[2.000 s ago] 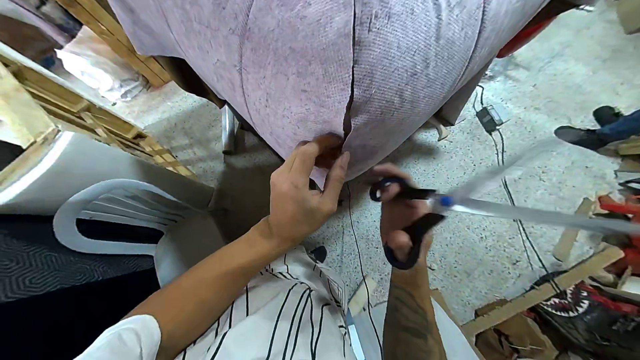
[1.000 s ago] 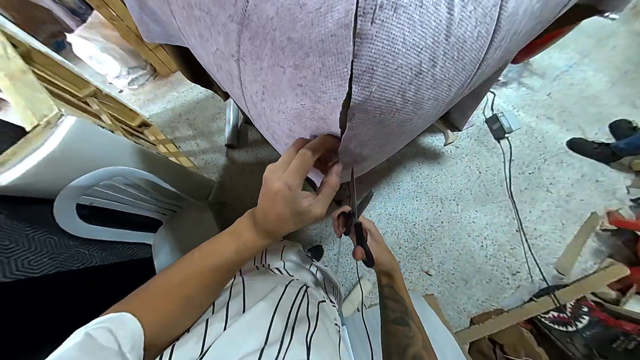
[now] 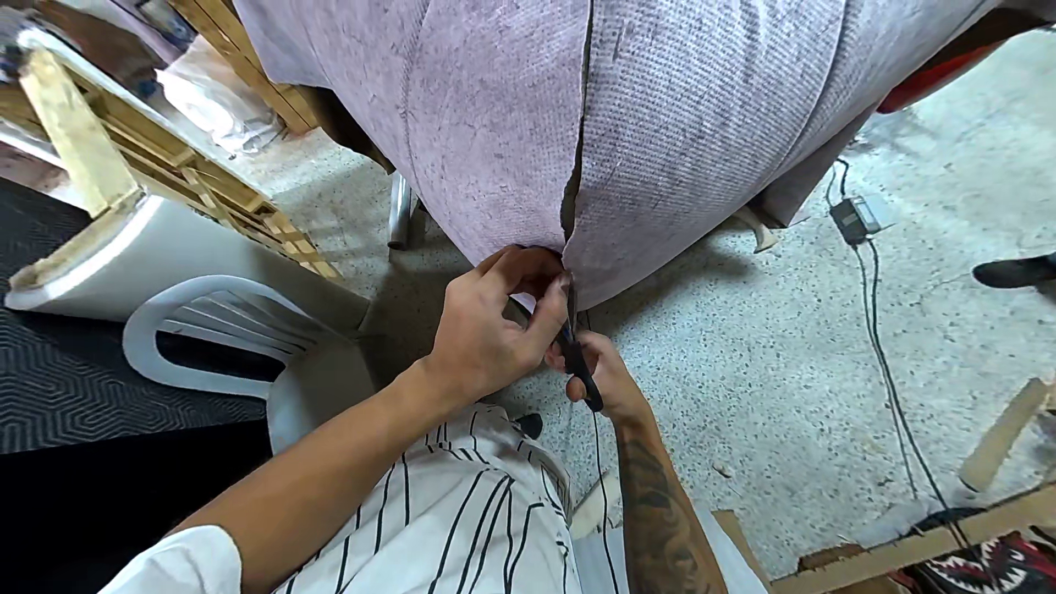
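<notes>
A large piece of mauve-grey fabric [image 3: 487, 124] fills the top middle, with a dark seam edge [image 3: 584, 140] running down to its lower tip. There my left hand [image 3: 503, 322] pinches the fabric edge between thumb and fingers. Just right of and below it, my right hand [image 3: 602, 371] holds black-handled scissors [image 3: 582, 371] by the loops. Their blades point up beside my left thumb at the end of the seam, partly hidden by that thumb, so I cannot tell how far apart they are.
A white plastic chair [image 3: 214, 384] stands at left beside a pale padded panel [image 3: 190, 256] and a wooden frame [image 3: 214, 190]. On the speckled floor lie a cable with a power box [image 3: 856, 219] and wood strips [image 3: 1002, 433]. Another person's dark shoe [image 3: 1015, 272] is at right.
The scissors, held spread out to the right two seconds ago, have come in to the fabric's lower tip beside my left hand. My left hand keeps its pinch there.
</notes>
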